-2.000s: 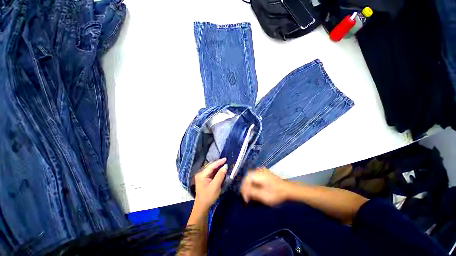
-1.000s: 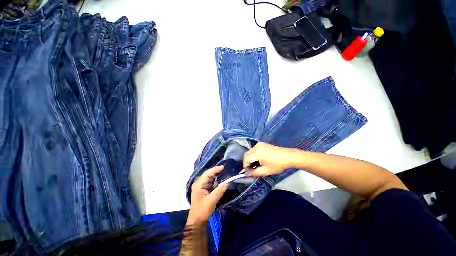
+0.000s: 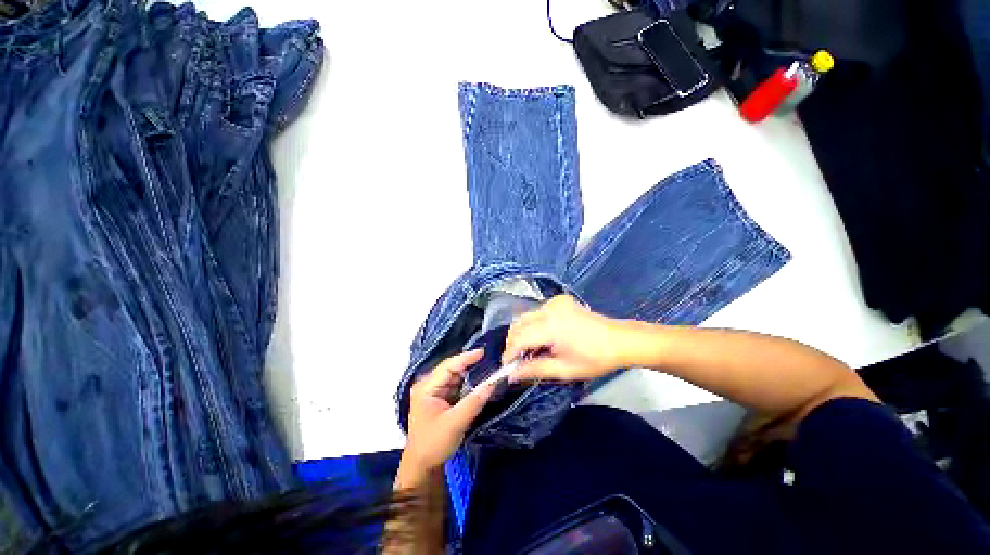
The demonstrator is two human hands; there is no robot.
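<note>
The mid-blue denim jeans lie on the white table with both legs pointing away from me, spread apart. The waistband is open towards me as a ring, with pale pocket lining showing inside. My left hand pinches the dark flap with a pale edge inside the opening. My right hand is beside it, fingers bent onto the same flap. Whether a small tool is in my right fingers cannot be told.
A jeans pile covers the left side. At the far side are a black bag with a smartphone, a red bottle and a yellow-capped bottle. A dark garment stack hangs at the right.
My right hand has moved from the near side of the waistband into the opening, over the flap. Since a second ago it has shifted slightly left, towards my left hand.
</note>
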